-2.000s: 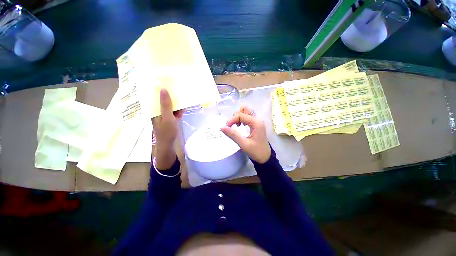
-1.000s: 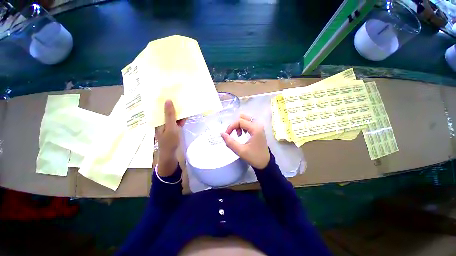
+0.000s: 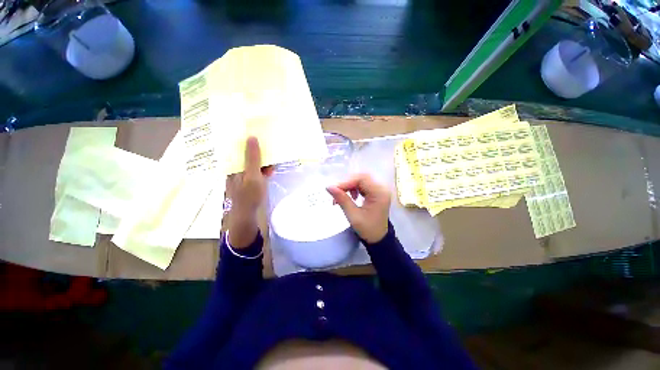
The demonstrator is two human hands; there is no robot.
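Observation:
My left hand (image 3: 247,191) holds a bent yellow label sheet (image 3: 268,101) by its lower edge, thumb on the plain side; printed rows show at its left. A clear housing with a white lower part (image 3: 312,235) lies in front of me, its clear end away from me and partly behind the sheet. My right hand (image 3: 365,206) is over the white part's right side, thumb and index finger pinched together. Whether a label is between the fingertips cannot be told. Small marks show on the white surface beside them.
Printed label sheets (image 3: 474,166) are piled at right, with a narrow strip (image 3: 551,184) beside them. Blank backing sheets (image 3: 127,184) lie at left on the cardboard (image 3: 608,181). A whitish mat (image 3: 416,231) is under the housing. Housings (image 3: 101,47) stand on the belt beyond, near a green post (image 3: 499,54).
The housings on the belt have moved right. The held sheet has shifted slightly right. My right hand stays over the white part, fingertips moved slightly.

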